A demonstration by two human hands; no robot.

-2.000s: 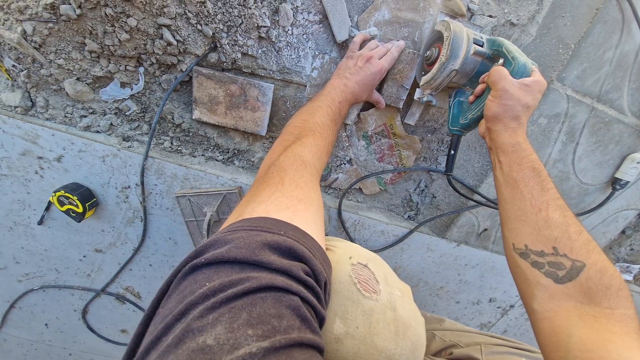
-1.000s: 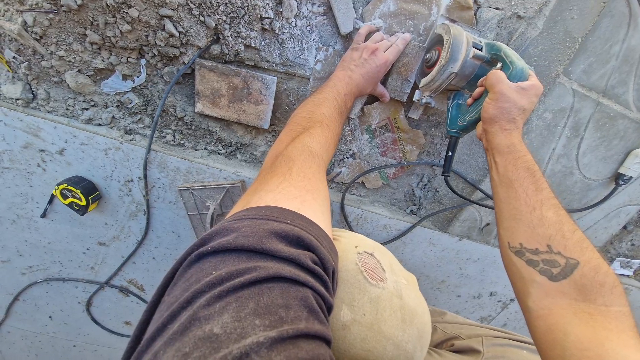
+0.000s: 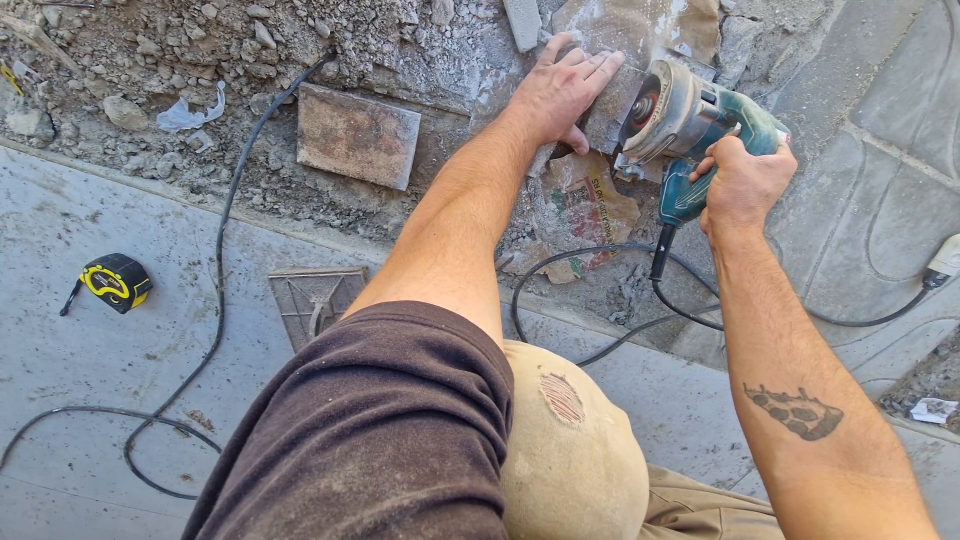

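Observation:
My right hand (image 3: 746, 180) is closed around the rear handle of a teal corded circular saw (image 3: 686, 131), whose guarded blade side faces left. Fingers spread, my left hand (image 3: 566, 94) presses on a dusty stone or concrete piece (image 3: 611, 112) just left of the saw. The blade's contact with the piece is hard to make out. Below them lies a torn, printed paper sack (image 3: 589, 210), and more brown paper (image 3: 637, 30) lies above. The saw's black cord (image 3: 660, 251) loops beneath the handle.
A reddish paver (image 3: 356, 135) lies on rubble to the left. On the pale slab are a yellow-black tape measure (image 3: 116, 283), a square ribbed plate (image 3: 315, 300) and a long black cable (image 3: 221, 262). A white cord connector (image 3: 946, 256) is at the far right.
Both hands stay in nearly the same places, the left on the piece and the right on the saw. The saw has moved slightly down relative to the left hand.

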